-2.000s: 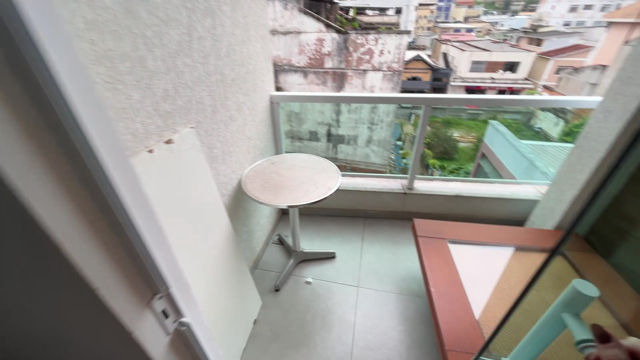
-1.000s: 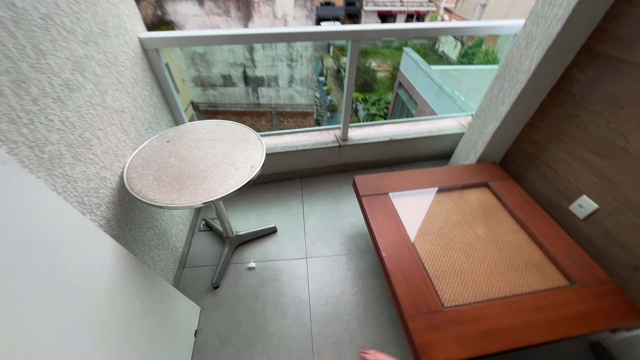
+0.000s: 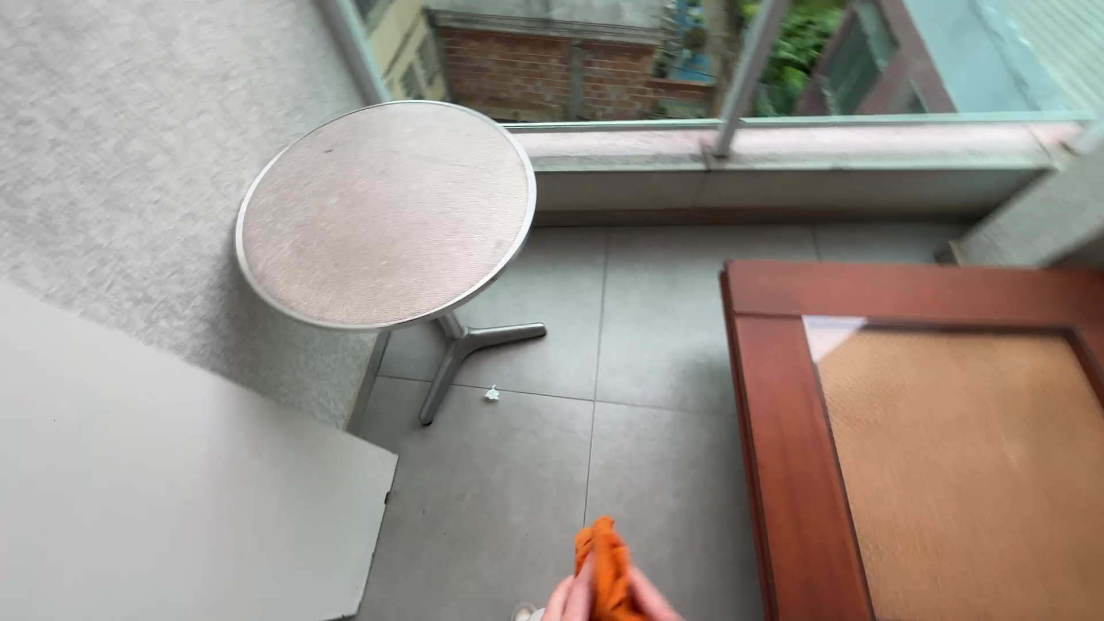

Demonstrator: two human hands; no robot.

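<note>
At the bottom centre, my left hand (image 3: pixel 573 597) and my right hand (image 3: pixel 649 597) come together on a bunched orange cloth (image 3: pixel 611 565), one on each side of it. Ahead and to the left stands a round table (image 3: pixel 388 216) with a metal rim and a splayed metal foot. To the right of my hands is a reddish-brown wooden table (image 3: pixel 780 414) with a woven panel set in its top.
A white board (image 3: pixel 172 483) leans at the lower left by the textured wall (image 3: pixel 129 129). A small white scrap (image 3: pixel 492 394) lies on the grey floor tiles (image 3: pixel 483 483). Beyond, a glass railing (image 3: pixel 742 78) rises from a low ledge (image 3: pixel 621 151).
Both hands and the orange cloth have come into view at the bottom; one second ago only some fingers showed there. The view has moved forward and tilted down.
</note>
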